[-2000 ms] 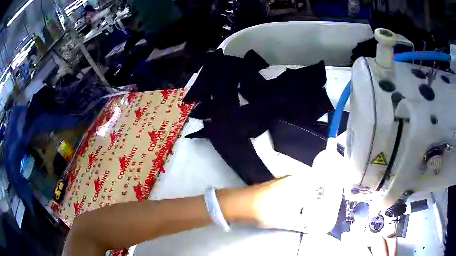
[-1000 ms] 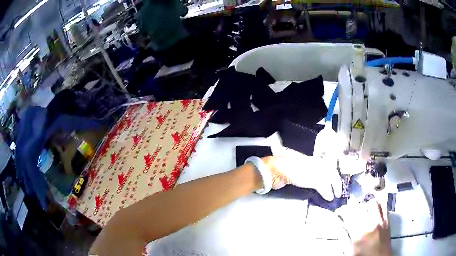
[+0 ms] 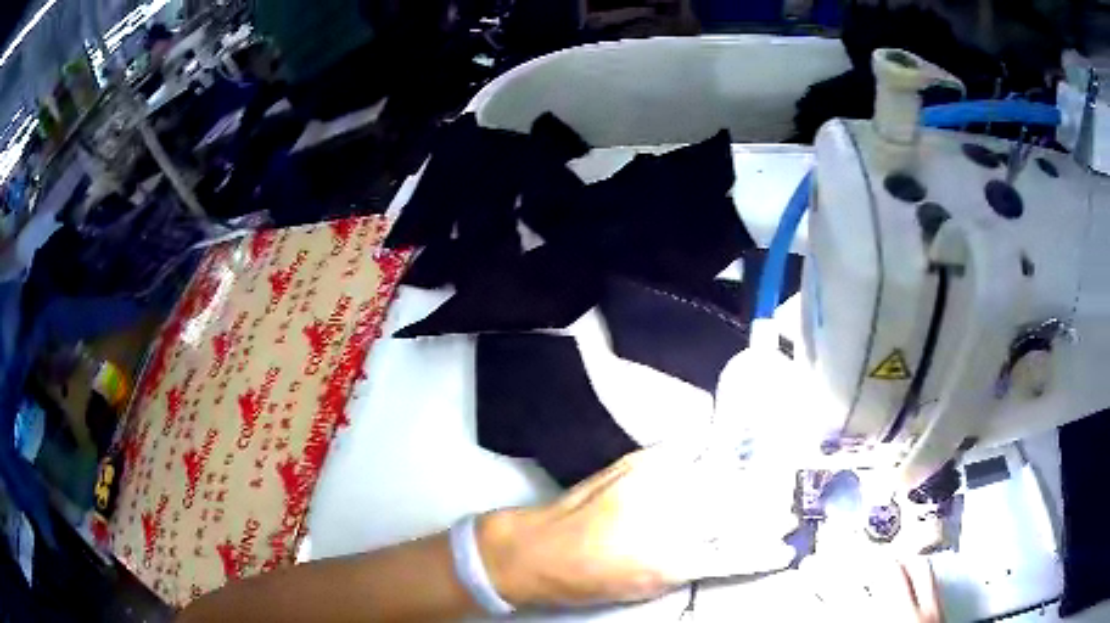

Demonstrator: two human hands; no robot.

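Observation:
My left hand point(image 3: 596, 535), with a pale band at the wrist, reaches palm down towards the needle area. Its fingers fade into the lamp glare, so their grip is hidden. A dark cloth panel point(image 3: 542, 396) lies flat just beyond it, partly under or behind the hand. A small dark cloth edge shows near the presser foot point(image 3: 813, 493). My right hand point(image 3: 907, 596) is at the bottom edge, nearly all washed out. Another dark panel point(image 3: 682, 329) with a pale stitch line lies by the heap of dark pieces point(image 3: 548, 231).
The off-white machine head point(image 3: 962, 304) with a blue hose point(image 3: 783, 250) stands at right. A printed cardboard board point(image 3: 262, 389) lies at left. A curved white rim point(image 3: 670, 85) is behind the heap. A black strip point(image 3: 1086, 511) lies at far right.
The view has shifted. More of the dark panel beyond my left hand now shows than one second ago. My right hand, clearer then, is now mostly lost in glare at the bottom.

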